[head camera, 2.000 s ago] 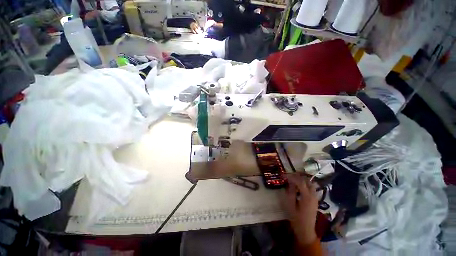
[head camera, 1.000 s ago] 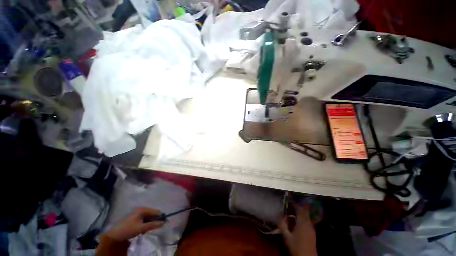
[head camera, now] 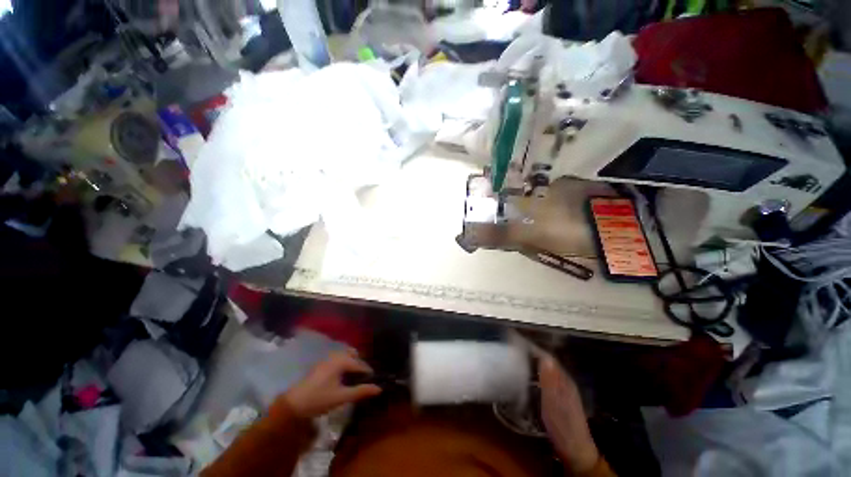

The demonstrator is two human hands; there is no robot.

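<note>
A white ribbed roll lies sideways below the table's front edge, in front of my orange-brown clothing. My left hand is at the left of the roll, its fingers closed on a thin dark tool, whose tip is blurred near the roll's left end. My right hand is upright at the roll's right end, blurred; its grip is unclear. A thin ring-like outline shows under the roll near this hand.
The lockstitch machine stands on the pale table. A lit phone, scissors and snips lie at its right. White garments are heaped left. White strips hang right. A red board is behind.
The right hand has left the phone area and come down beside the roll. The left hand has come in with the dark tool and moved right, close to the roll. The view has shifted.
</note>
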